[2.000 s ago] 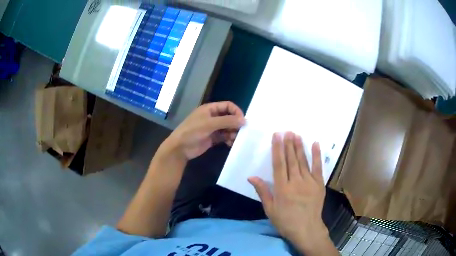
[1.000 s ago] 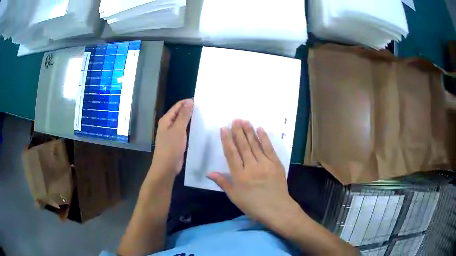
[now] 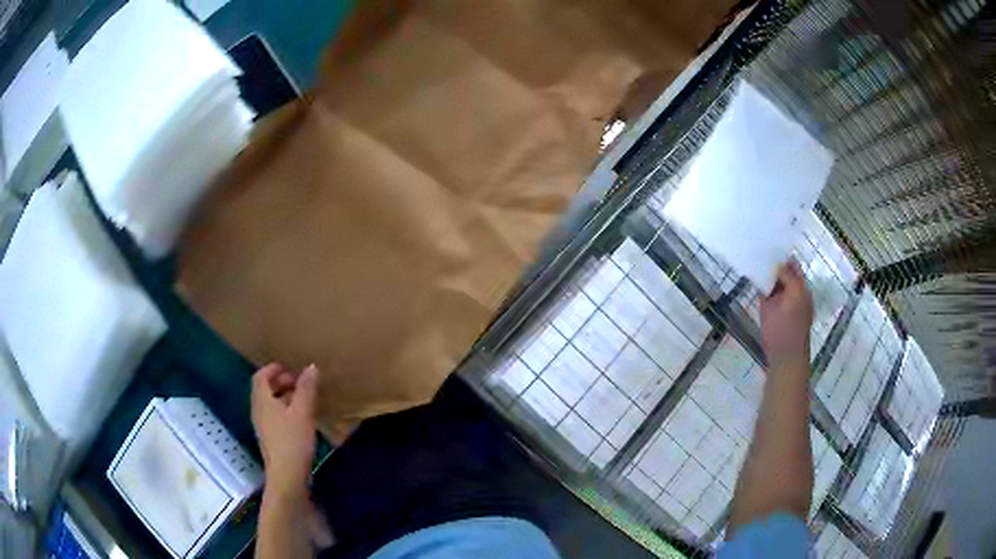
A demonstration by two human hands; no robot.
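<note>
My right hand (image 3: pixel 789 311) is at the right, over the wire mesh rack (image 3: pixel 715 328). Its fingers grip the near edge of a white rectangular lay-up (image 3: pixel 754 180) with small dark marks by one edge. The sheet is above or on the rack; I cannot tell if it touches. My left hand (image 3: pixel 284 415) is at the lower left beside the brown paper, its fingers curled and a little apart, with nothing seen in it.
Brown kraft paper (image 3: pixel 371 240) covers the middle. White sheet piles (image 3: pixel 147 120) lie at the left. A stained square pad with white border (image 3: pixel 175 480) is at the lower left. White rectangles (image 3: pixel 601 349) lie in rows under the mesh.
The view has turned right. My right hand has moved from lying flat on the white lay-up to carrying it over the rack. My left hand has left its edge.
</note>
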